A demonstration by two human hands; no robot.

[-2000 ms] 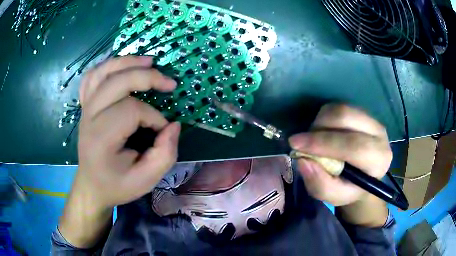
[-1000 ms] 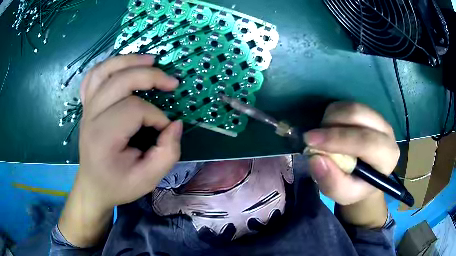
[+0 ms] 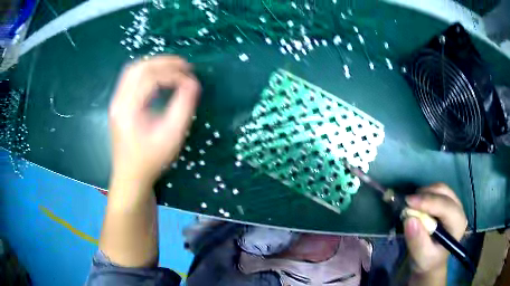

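Note:
The green PCB panel [image 3: 313,137] lies tilted on the dark bench, with wires trailing over its left part. Several wires with white tips [image 3: 204,162] spread left of it. My right hand [image 3: 436,223] holds the soldering iron [image 3: 429,222] by its cream grip at the bench's front edge. The iron's tip is over or at the panel's lower right edge; contact is unclear. My left hand [image 3: 151,111] is raised over the bench left of the panel, blurred, thumb and fingers curled in a ring. I cannot tell whether it pinches a wire.
A pile of green lead wires with white tips [image 3: 296,44] lies across the back. A black fan [image 3: 447,92] with a spiral guard stands at right, its cord running down. More white-tipped wires [image 3: 15,123] lie at far left. A cardboard box [image 3: 492,262] is at lower right.
The view has shifted, showing more of the bench's back and left. My left hand has left the panel and moved left and away from me. The iron stays by the panel's right side.

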